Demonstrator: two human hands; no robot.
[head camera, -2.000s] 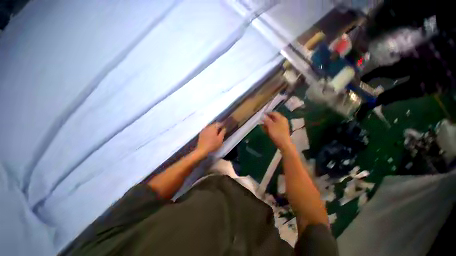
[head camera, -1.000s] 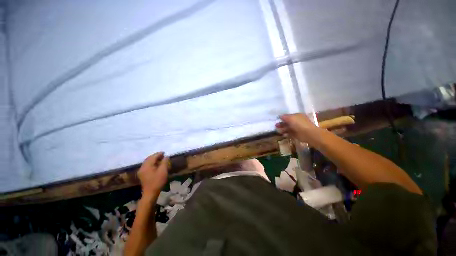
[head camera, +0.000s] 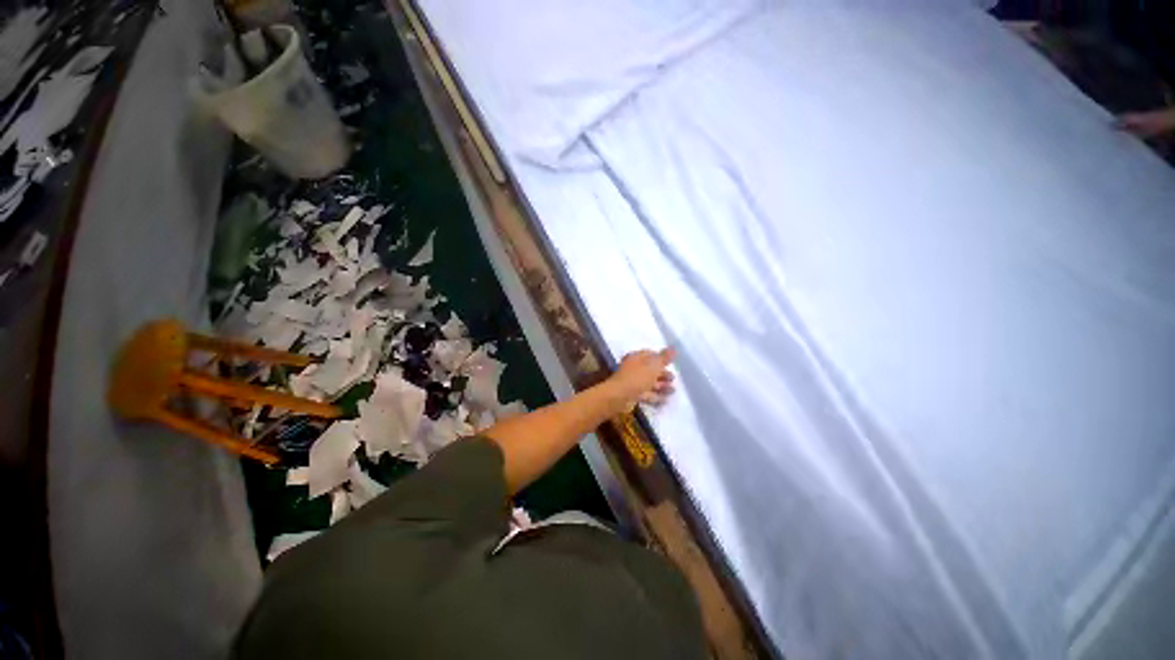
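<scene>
White fabric (head camera: 889, 258) covers the table to the right, with long creases and a folded, bunched part near the top left. My left hand (head camera: 644, 377) reaches over the table edge and touches the fabric near its side edge. Its fingers are curled; whether they pinch cloth cannot be told. My right hand is out of the picture.
The worn brown table edge (head camera: 554, 290) runs diagonally beside me, with a long thin stick (head camera: 470, 123) along it. An orange-yellow stool (head camera: 152, 370), a white bucket (head camera: 303, 123) and many scraps (head camera: 393, 410) are on the green floor. A person's hand (head camera: 1144, 124) shows at far right.
The view has swung left along the table; the rail and cutter are out of view, and the stool and bucket show. My right hand has left the picture. My left hand has moved onto the fabric.
</scene>
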